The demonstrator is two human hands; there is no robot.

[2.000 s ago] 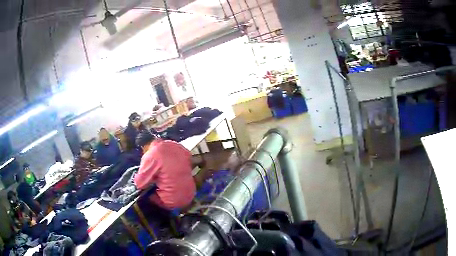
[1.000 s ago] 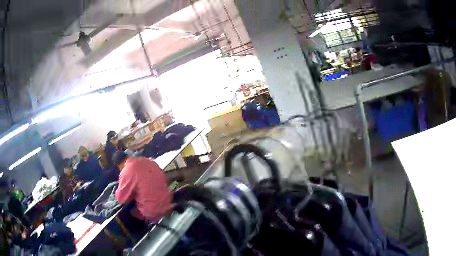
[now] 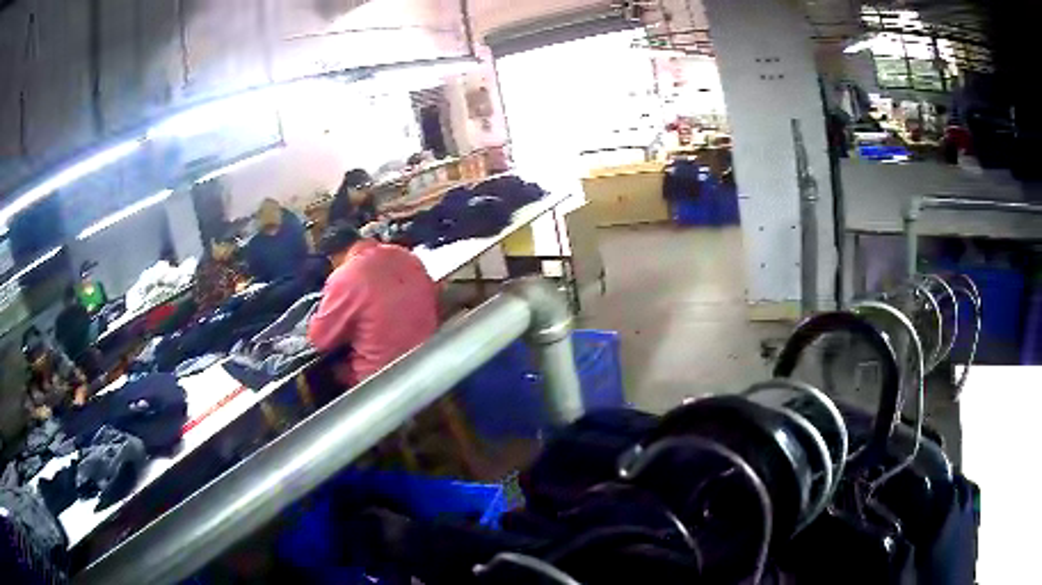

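Note:
Several clothes hangers [image 3: 825, 440] with curved metal hooks, one of them thick and black, stand close in front of me at the lower right. Dark garments [image 3: 594, 457] hang from them. The hooks are off the grey metal garment rail [image 3: 331, 440], which crosses the lower left and bends down at its right end. No hand shows in the frame; what carries the hangers is hidden or outside the picture.
A person in a pink top [image 3: 377, 303] sits at a long white table [image 3: 211, 414] with dark garments. More people are beyond. Blue bins [image 3: 594, 363] stand behind the rail. A pillar [image 3: 768, 160], another rail [image 3: 911, 246] and a white surface [image 3: 1006, 469] are at right.
The hangers, first hooked on the rail, have come off it and moved right with their garments. The near rail now shows bare. The view has shifted.

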